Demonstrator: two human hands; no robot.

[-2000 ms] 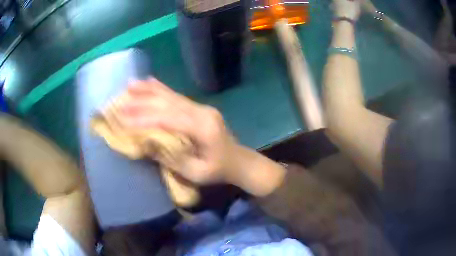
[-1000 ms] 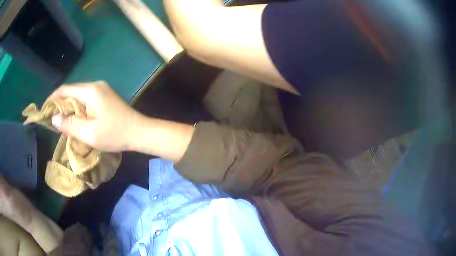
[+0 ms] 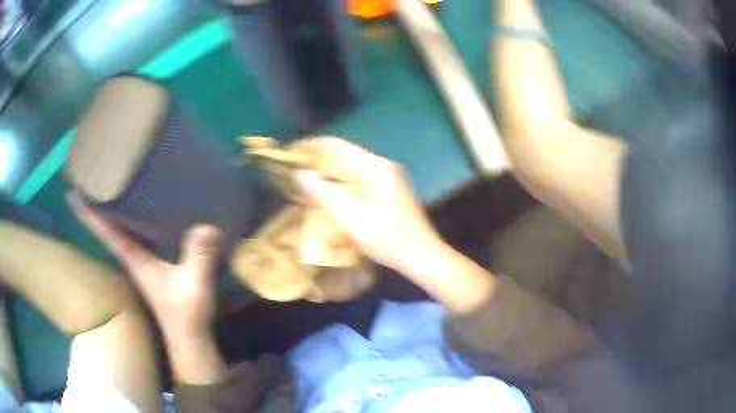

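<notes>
A dark grey speaker [image 3: 198,173] is tilted at the left of the head view, its brown wood-grain end with a black rim facing up and left. My left hand [image 3: 173,278] grips it from below, thumb on the near side. My right hand [image 3: 363,198] holds a crumpled tan cloth [image 3: 282,258], just right of the speaker. The cloth hangs below my fingers and does not clearly touch the speaker. The picture is blurred.
A second dark speaker [image 3: 303,64] stands beyond, at the top. A mallet [image 3: 456,89] with an orange head lies right of it on the green work surface [image 3: 395,137]. A neighbour's bare arm [image 3: 537,121] is at the right, another's arm [image 3: 60,278] at the left.
The view has swung back left from the lap. The speaker now shows its wood-grain end instead of only its grey side. My right hand with the cloth is off the speaker, where it lay two seconds ago.
</notes>
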